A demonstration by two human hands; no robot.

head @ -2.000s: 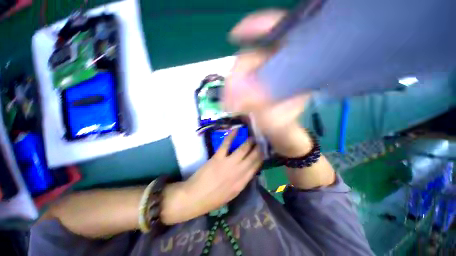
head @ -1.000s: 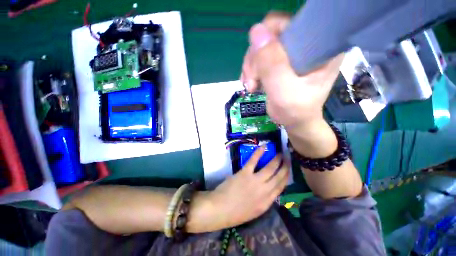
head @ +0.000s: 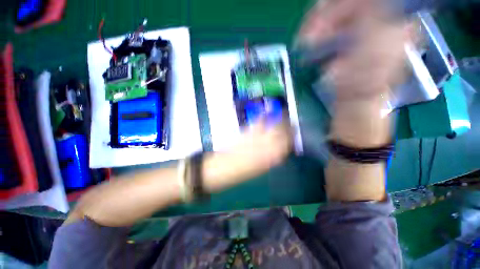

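Observation:
A black housing with a green circuit board (head: 259,80) and a blue battery pack (head: 263,110) lies on a white foam pad (head: 216,89) in front of me. My left hand (head: 266,141), blurred, is at the battery end; whether its fingers grip the unit cannot be told. My right hand (head: 358,50), strongly blurred, is at the upper right, in front of the screw feeder (head: 429,79). It is closed around the electric screwdriver, of which only a blurred dark part shows near the top edge; its tip is not clear.
A second unit with board and blue battery (head: 139,122) lies on another white pad (head: 181,126) at left. More units stand between red and white foam sheets (head: 23,136) at far left. A red pad (head: 51,16) with a blue item is at the top left.
The right hand has moved right and up, from over the unit to the feeder. The unit's pad shows higher in view, with its board uncovered. The left hand stays near the battery.

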